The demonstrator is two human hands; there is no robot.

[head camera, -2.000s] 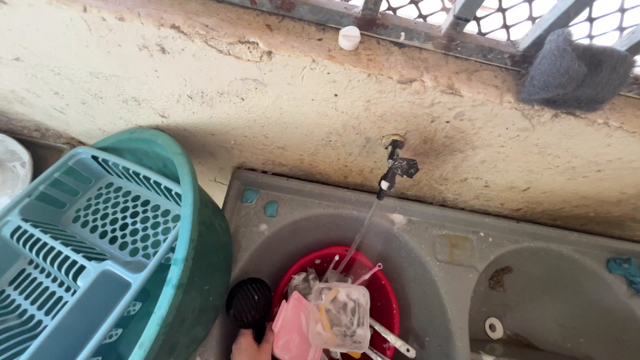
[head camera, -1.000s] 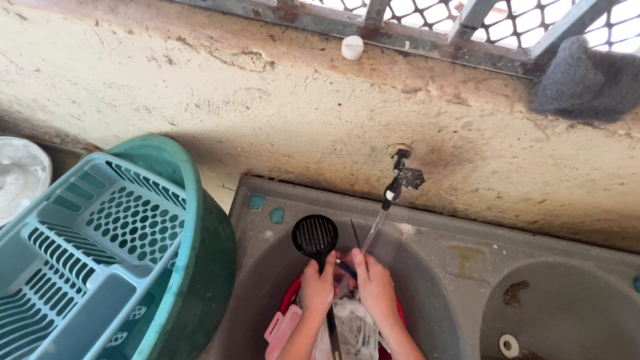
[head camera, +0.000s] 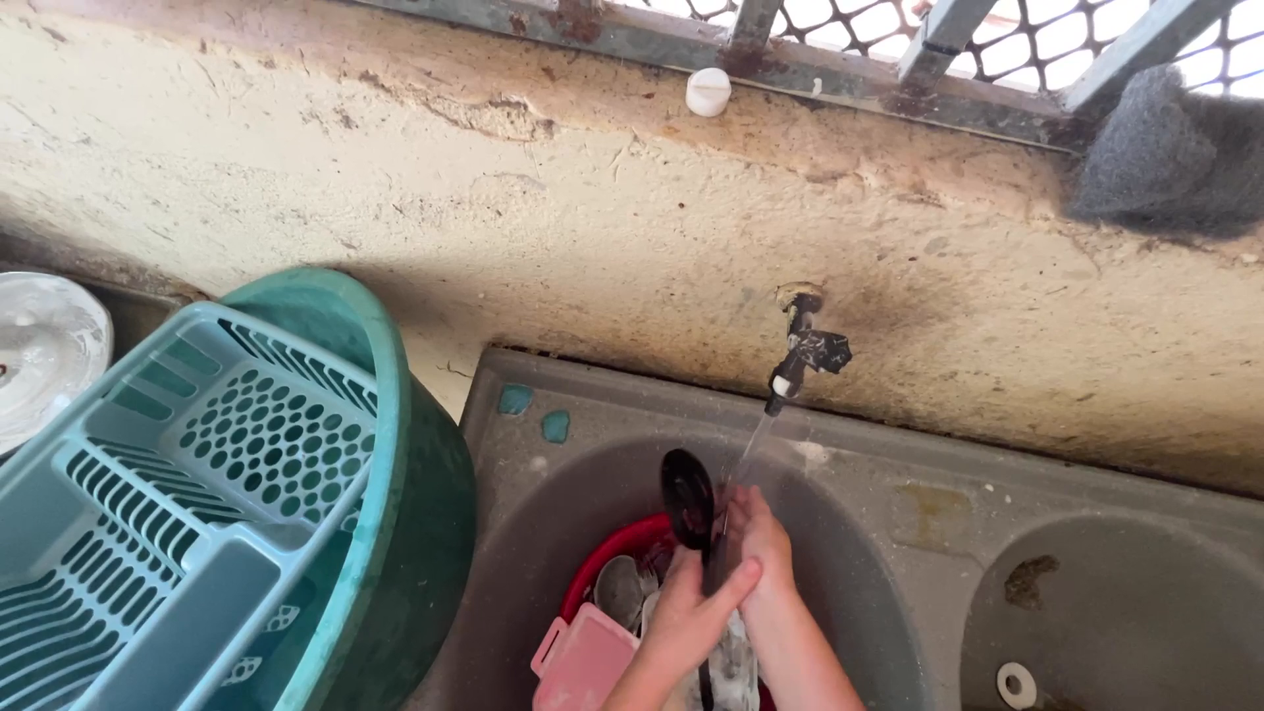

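Observation:
Under the stream from the black tap (head camera: 787, 380), my left hand (head camera: 681, 612) grips the handle of a black plastic kitchen utensil (head camera: 687, 497), its rounded head up. My right hand (head camera: 762, 553) is close beside it in the running water, fingers together around something thin and partly hidden. Below both hands, a red basin (head camera: 591, 568) stands in the left sink bowl (head camera: 523, 573). It holds a metal spoon (head camera: 619, 591), other cutlery and a clear plastic container (head camera: 733, 671). A pink plastic container (head camera: 588, 660) lies at the basin's near left edge.
To the left, a blue-grey dish rack (head camera: 212, 553) rests on a large green tub (head camera: 434, 513). A whitish dish (head camera: 44, 346) lies beyond it. The second sink bowl (head camera: 1106, 592) is at the right. Grey scouring wool (head camera: 1165, 158) and a white cap (head camera: 708, 92) sit on the window ledge.
Two seconds ago only one hand showed, holding the black utensil left of the basin. It then came up beside the stream with both hands there. The utensil's head has since turned.

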